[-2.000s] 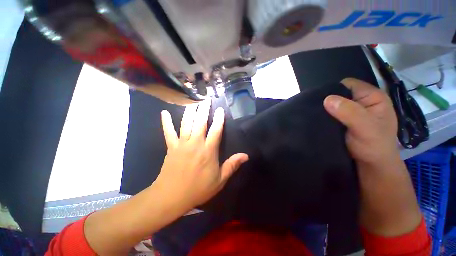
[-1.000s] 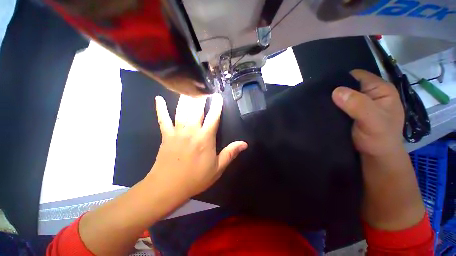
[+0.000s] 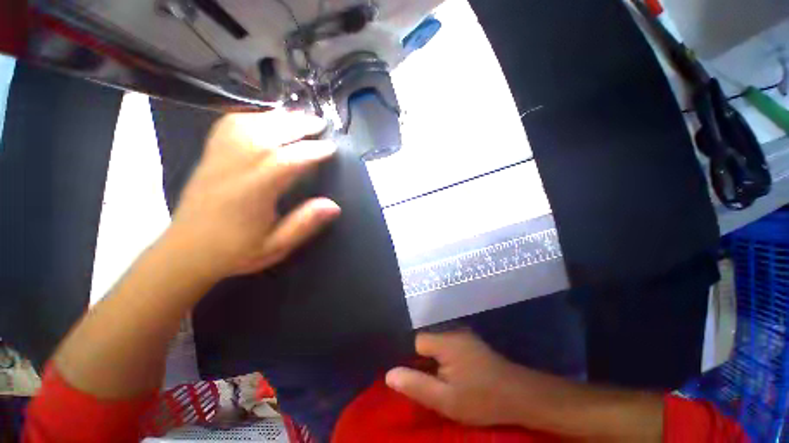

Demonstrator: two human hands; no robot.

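The black cut panel (image 3: 303, 303) lies under the machine head (image 3: 259, 35) and hangs over the table's front edge. My left hand (image 3: 251, 186) presses on the panel, its fingertips close to the brightly lit presser foot (image 3: 303, 97). The grey-blue edge guide (image 3: 372, 117) stands just right of the needle area, beside the panel's right edge. My right hand (image 3: 450, 376) is low at the front, thumb and finger at the panel's lower right edge, pinching it. The needle itself is lost in glare.
Stacked black panels lie at the right (image 3: 606, 147) and left (image 3: 52, 190). Shears (image 3: 727, 151) and a green-handled tool (image 3: 766, 108) lie at the far right. A ruler scale (image 3: 484, 260) runs along the front edge. A blue basket (image 3: 761, 303) is lower right, a red one (image 3: 186, 411) lower left.
My right hand has moved from the upper right down to the front centre. The panel no longer spreads right, baring the white bed and ruler. My left hand's fingers are more bent. The view has shifted.
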